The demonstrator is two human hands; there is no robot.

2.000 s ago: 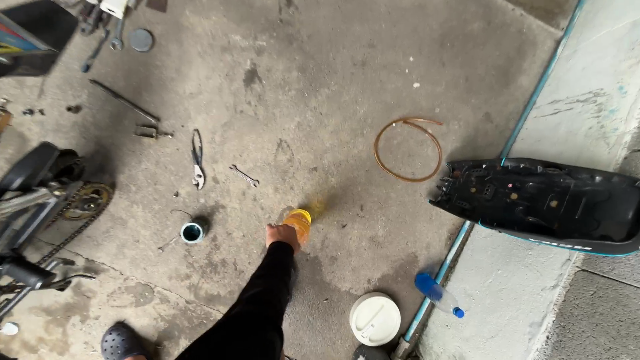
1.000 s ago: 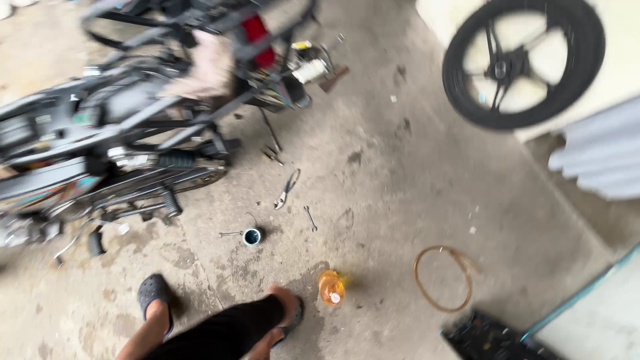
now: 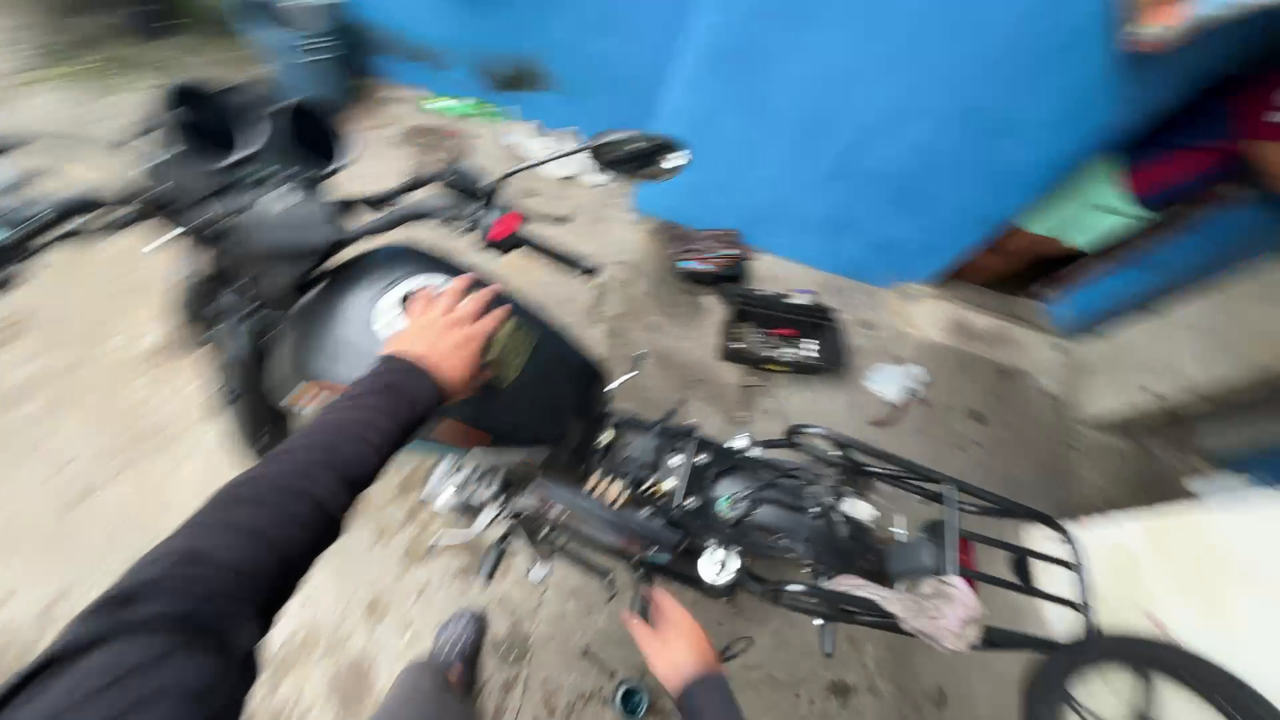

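My left hand [image 3: 450, 335] lies with spread fingers on the black fuel tank [image 3: 540, 390] of a motorcycle, just beside the round filler cap [image 3: 400, 303]. Lower down, my right hand [image 3: 672, 640] is apart from it, fingers spread and holding nothing, near the side of the motorcycle frame [image 3: 700, 520]. The seat is off, so wiring and parts show behind the tank. A pinkish cloth [image 3: 935, 610] hangs on the rear rack [image 3: 1000, 500]. The view is blurred by motion.
An open tool case [image 3: 782, 335] lies by the blue wall [image 3: 800, 130]. A white rag [image 3: 897, 382] is on the concrete. The handlebar mirror [image 3: 640, 155] sticks out at the top. A small cup [image 3: 631, 698] stands below my right hand. A loose wheel [image 3: 1150, 680] is bottom right. Another person's leg [image 3: 1020, 255] shows upper right.
The view has swung widely to the motorcycle. One hand held the yellow bottle at first; the bottle then stood released on the floor. My left hand now rests on the tank.
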